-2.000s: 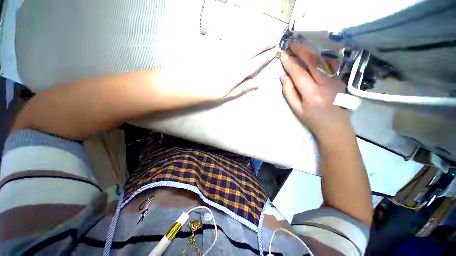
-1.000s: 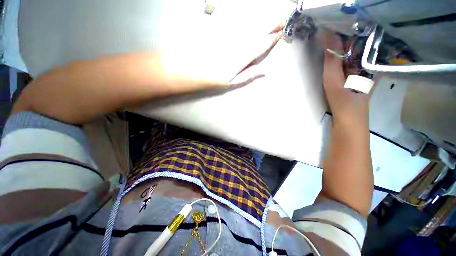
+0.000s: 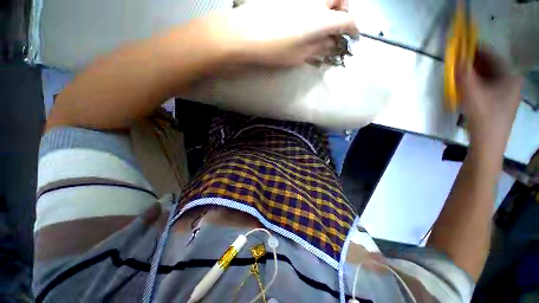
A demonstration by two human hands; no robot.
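Note:
The pale garment panel (image 3: 266,92) lies in front of me, washed out by glare, its near edge hanging over the table edge. My left hand (image 3: 331,38) is curled on the panel at the top centre, its fingers partly lost in glare. A small dark, shiny metallic thing (image 3: 341,50) shows at its fingers; I cannot tell what it is. My right hand (image 3: 493,83) is at the far right, blurred, away from the panel, holding orange-yellow thread snips (image 3: 461,53).
The white machine table (image 3: 408,83), with a dark seam line across it, lies between the panel and my right hand. A lower pale surface (image 3: 408,183) shows at the right. Brown cloth (image 3: 156,148) hangs below my left forearm.
My right hand has moved away from the needle area to the far right and has taken up the snips. The panel's near part has drawn up and bunched. The view has shifted; the machine head has left it.

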